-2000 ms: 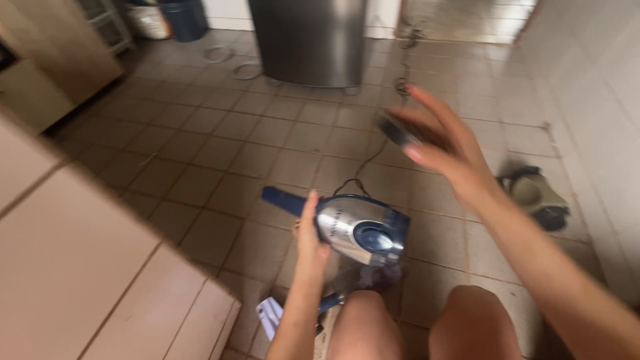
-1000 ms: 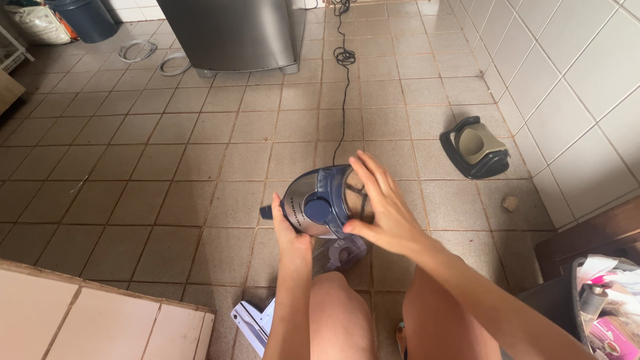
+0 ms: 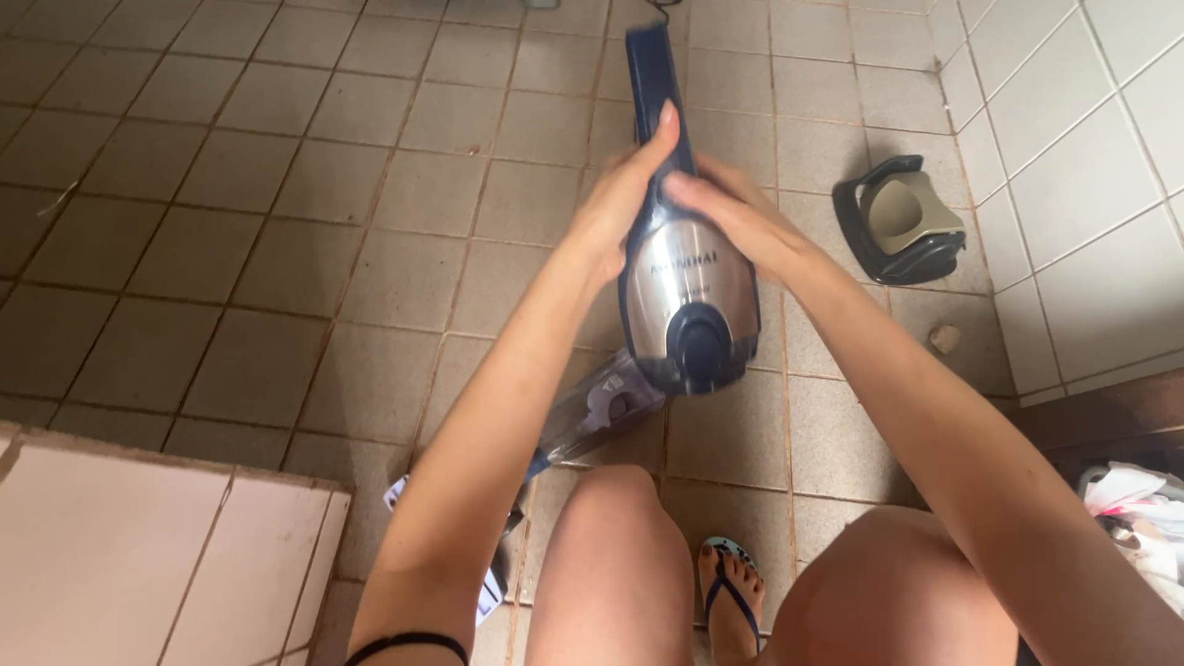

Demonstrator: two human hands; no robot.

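A Mondial vacuum cleaner body [image 3: 689,254], silver with dark blue ends, is held above the floor between my knees and the far tiles. Its blue handle points away from me and its round blue button end faces me. My left hand [image 3: 624,199] grips it at the left side of the handle's base, thumb along the handle. My right hand [image 3: 740,213] clasps the same part from the right, thumb on top; its fingers are mostly hidden. Below, a clear plastic dust container [image 3: 601,407] lies on the floor, partly covered by the body and my left forearm.
A black and beige plastic holder [image 3: 906,220] sits on the tiles near the right wall, with a small pale lump [image 3: 944,339] by it. At lower left is a tiled ledge [image 3: 166,546]; at lower right, a bin's crumpled contents [image 3: 1138,518]. A cord [image 3: 661,9] shows at the top.
The vacuum body has turned so its handle points away from me; before, it lay sideways. My right hand has moved from its end to the handle's base. The view has tilted down.
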